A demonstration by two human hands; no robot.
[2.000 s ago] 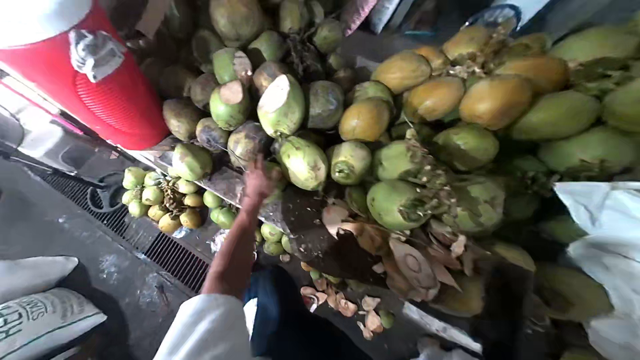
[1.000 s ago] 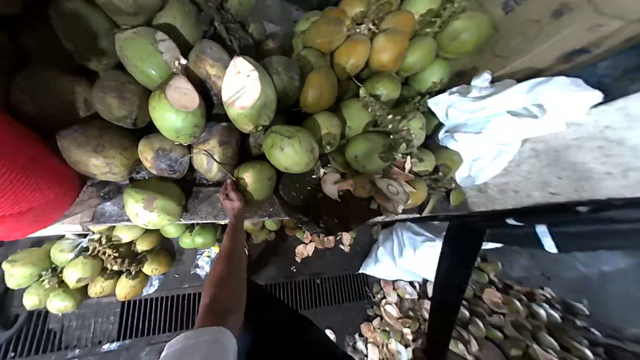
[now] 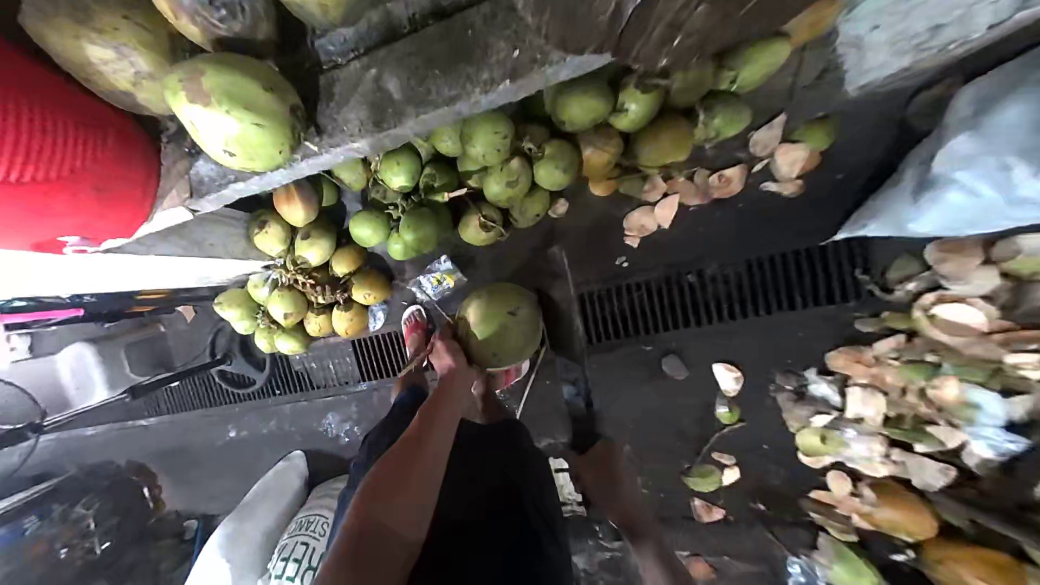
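Note:
My left hand [image 3: 448,354] grips the stem of a green coconut [image 3: 500,327], which hangs over the floor near my feet. To its right, my right hand [image 3: 600,467] is closed around the handle end of a long dark blade, seemingly a machete [image 3: 573,357]. The blade points away from me, beside the coconut; whether they touch cannot be told. Beyond the coconut, bunches of small green coconuts [image 3: 487,175] lie on the floor under the ledge, and a yellow-green bunch [image 3: 305,284] lies to their left.
A concrete ledge [image 3: 455,89] holds larger coconuts [image 3: 236,110] beside a red container [image 3: 65,154]. A drain grate [image 3: 723,288] crosses the floor. Cut husk pieces [image 3: 959,366] pile up at right, below a pale sack [image 3: 967,154]. Printed sacks [image 3: 305,528] lie at lower left.
My left hand was at the coconuts on the ledge; it now holds a coconut over the floor. My right hand and the blade have come into view. The view has tilted down.

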